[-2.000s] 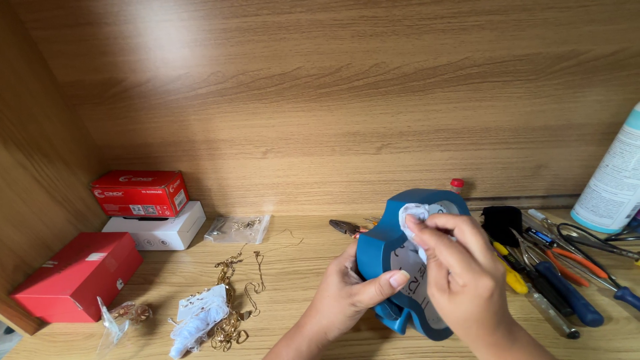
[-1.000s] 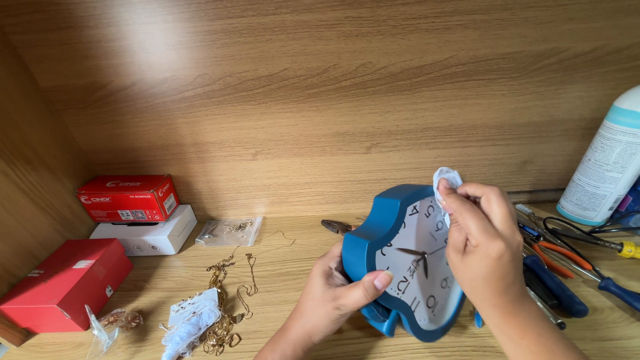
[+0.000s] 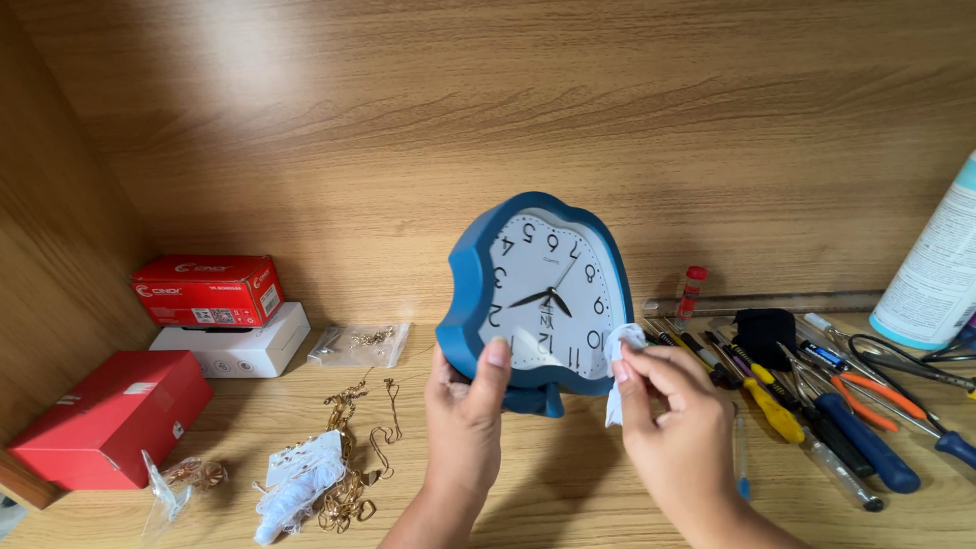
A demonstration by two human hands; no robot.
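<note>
My left hand (image 3: 467,415) grips the lower left edge of a blue apple-shaped clock (image 3: 534,297), its thumb over the front rim. The clock is upside down, its white dial facing me and its numerals inverted. Between the thumb and fingers of my right hand (image 3: 675,415) is a crumpled white cloth or tissue (image 3: 621,366), which lies against the clock's lower right rim. A blue stem-like part hangs under the clock.
Red boxes (image 3: 110,419) and a white box (image 3: 259,343) stand at left. Gold chains (image 3: 347,488), white thread (image 3: 297,488) and a plastic bag (image 3: 360,345) lie nearer the middle. Screwdrivers (image 3: 774,412), pliers (image 3: 865,442) and a spray can (image 3: 934,267) are at right.
My right hand has moved down from the dial's upper part to the lower right rim with the white cloth. The clock has been turned so that its dial faces me more fully.
</note>
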